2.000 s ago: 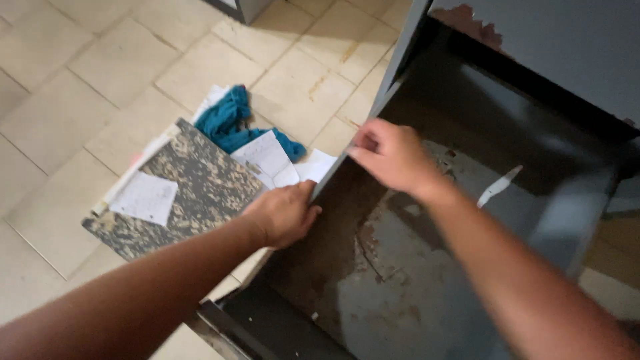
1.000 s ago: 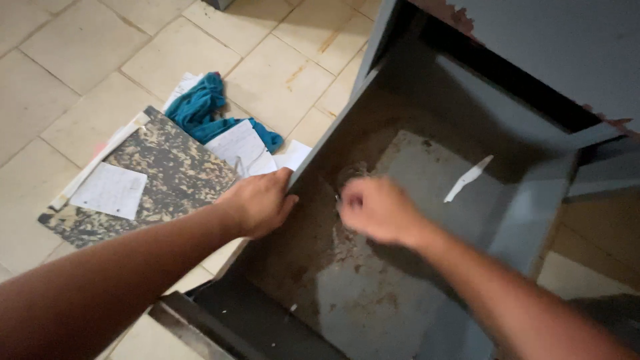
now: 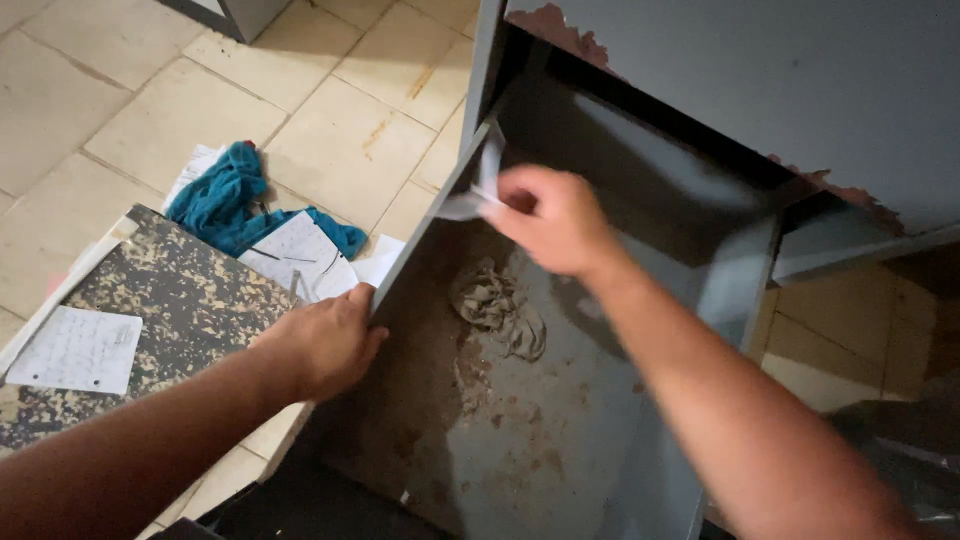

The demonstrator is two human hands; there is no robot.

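My left hand (image 3: pixel 326 341) grips the upper edge of the left side wall of a grey metal drawer (image 3: pixel 592 450), which is pulled out of its cabinet. Over the drawer, near the far end of that wall, my right hand (image 3: pixel 551 217) pinches a blurred strip of white paper (image 3: pixel 489 169). Below this hand, a crumpled greyish clump (image 3: pixel 499 307) lies on the drawer's stained, rusty bottom. What the clump is made of, I cannot tell.
Left of the drawer, a speckled binder (image 3: pixel 195 292) has a written sheet (image 3: pixel 82 349) on it. A teal cloth (image 3: pixel 229 199) and loose papers (image 3: pixel 307 255) lie on the tiled floor. The grey cabinet (image 3: pixel 750 82) with chipped paint stands at the upper right.
The white strip that lay on the drawer's bottom is now in my right hand, above the left wall. The greyish clump shows more clearly. My left hand keeps its hold on the wall.
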